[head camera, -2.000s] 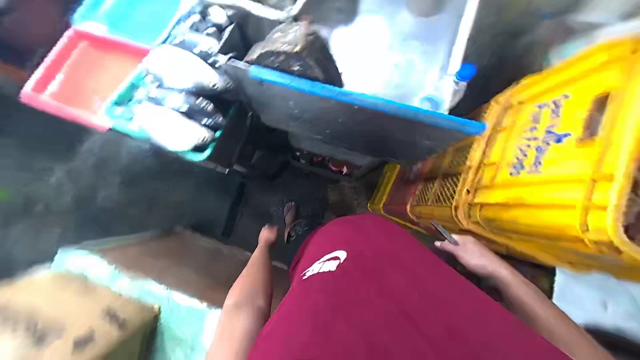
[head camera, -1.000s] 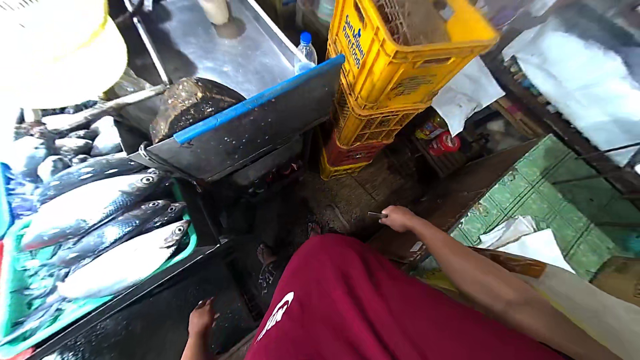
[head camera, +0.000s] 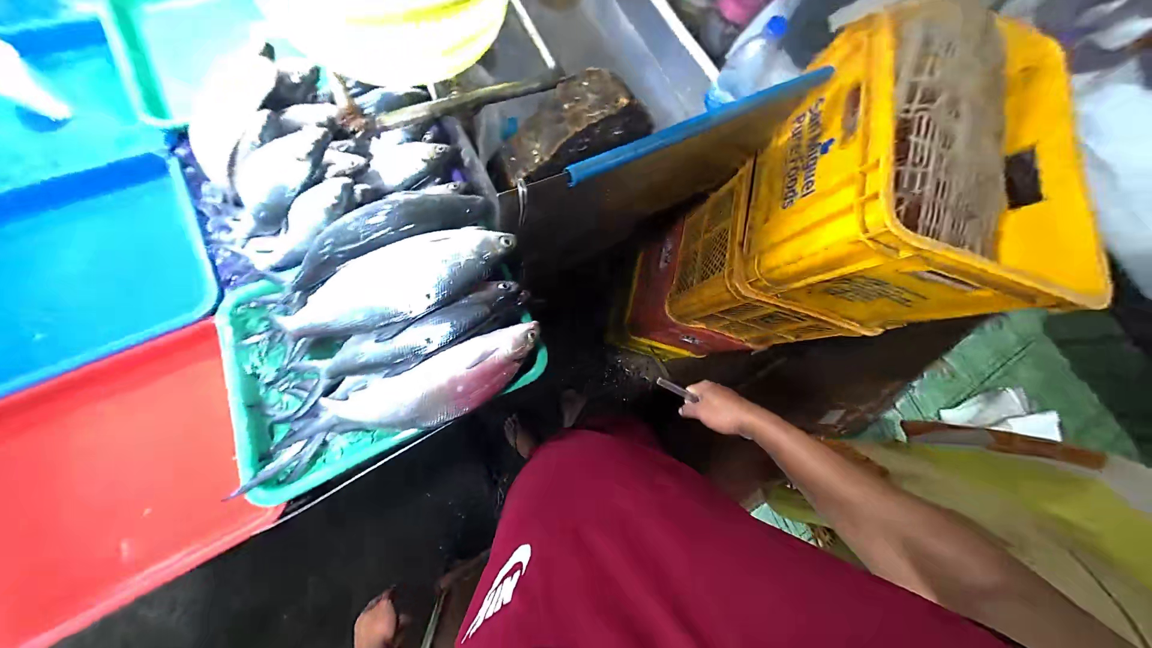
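My right hand (head camera: 715, 408) is closed around a thin rod-like tool (head camera: 677, 390), whose tip points left; whether it is a knife cannot be told. Low in the view, my left hand (head camera: 376, 621) hangs at the bottom edge beside my dark red shirt, only partly in sight, and its fingers are unclear. Several large silvery fish (head camera: 396, 279) lie side by side on a green tray (head camera: 236, 405) to the left, above my left hand. The lowest fish has a reddish patch. More fish (head camera: 283, 171) are heaped behind them.
Stacked yellow crates (head camera: 810, 225) stand at the right, a reddish crate (head camera: 652, 283) low among them. A board with a blue edge (head camera: 697, 126) juts toward them. A wooden block (head camera: 576, 121) sits behind the fish. Red (head camera: 117, 504) and blue (head camera: 99, 270) trays lie far left. A plastic bottle (head camera: 756, 63) is at the back.
The view has swung, bringing the fish trays closer to the middle. My right hand still holds the thin tool. My left hand now shows only at the bottom edge.
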